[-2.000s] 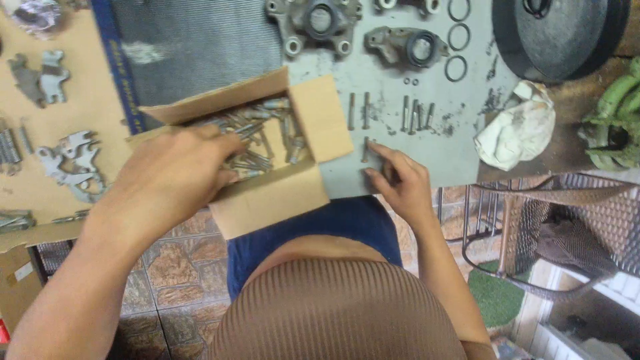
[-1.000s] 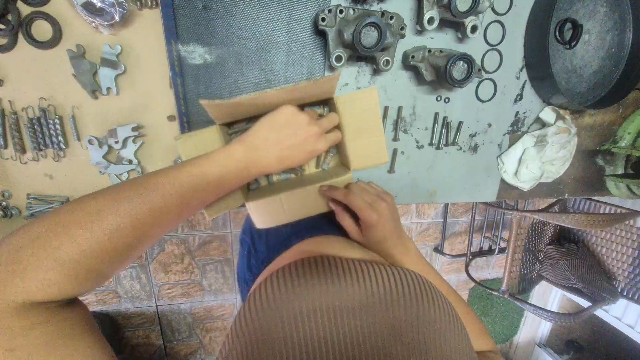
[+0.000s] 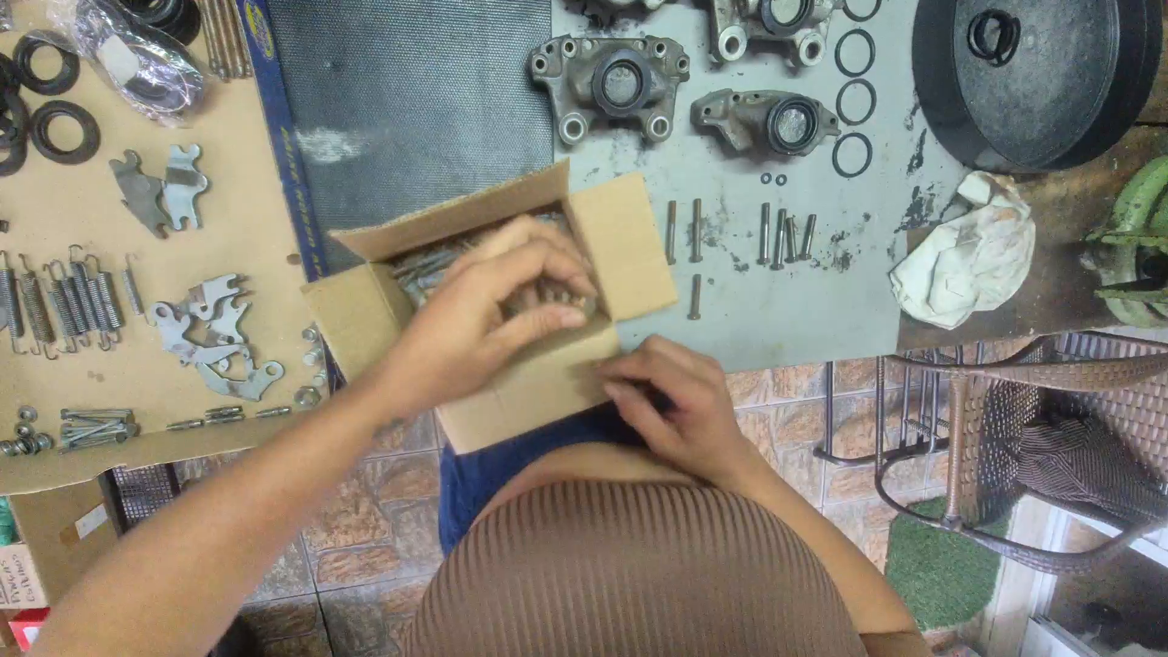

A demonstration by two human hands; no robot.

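My left hand [image 3: 502,310] is inside an open cardboard box [image 3: 534,383] at the table's front edge, its fingers curled among loose metal bolts [image 3: 433,265]. Whether it grips one of them is hidden. Beside the box's near right corner is my right hand [image 3: 666,401], with thumb and fingertips against the cardboard. Several bolts [image 3: 696,230] lie in a loose row on the grey surface to the right of the box, with a single bolt [image 3: 695,297] nearer me. Behind them sit cast metal brake calipers [image 3: 623,87], two small rings and a column of black rubber rings [image 3: 853,154].
At the left, a cardboard sheet [image 3: 82,201] carries tension springs [image 3: 82,301], metal brackets [image 3: 219,338], seals and small bolts. A round black pan [image 3: 1031,82], a white rag [image 3: 967,255] and a green metal part [image 3: 1136,246] are at the right. A wicker chair [image 3: 1049,374] stands below.
My right hand was beside a bolt on the grey surface two seconds ago and is now at the box's near right corner. My left hand has shifted within the box.
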